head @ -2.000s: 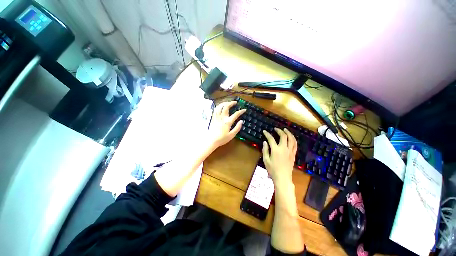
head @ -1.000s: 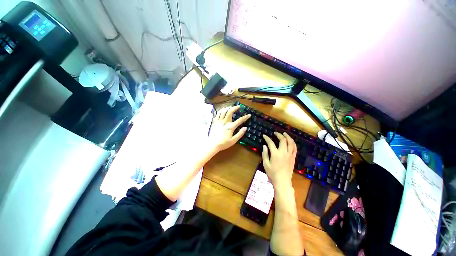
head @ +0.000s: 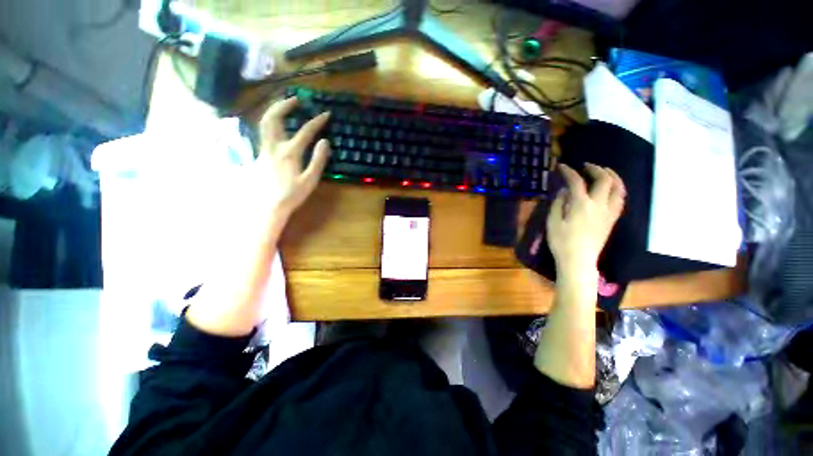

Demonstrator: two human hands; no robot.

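Note:
The backlit keyboard (head: 406, 142) lies across the desk with red, green and blue lights. My left hand (head: 292, 156) rests at its left end, fingers spread over the keys, holding nothing. My right hand (head: 584, 214) is on the black mouse pad (head: 624, 236), right of the keyboard, fingers curved down. No mouse shows; whatever is under the palm is hidden. The smartphone (head: 405, 249) lies upright in front of the keyboard with a bright white screen.
A small black flat item (head: 500, 221) lies right of the phone. Handwritten sheets (head: 693, 178) lie over the pad and a blue item (head: 664, 76). Overexposed paper sheets (head: 178, 214) lie under my left forearm. A power adapter (head: 218, 71), monitor stand (head: 410, 31) and cables are behind. Plastic bags (head: 695, 383) lie lower right.
My right hand has moved from the keyboard to the mouse pad. My left hand stays at the keyboard's left end. The view has turned down, so most of the monitor and the machine left the picture.

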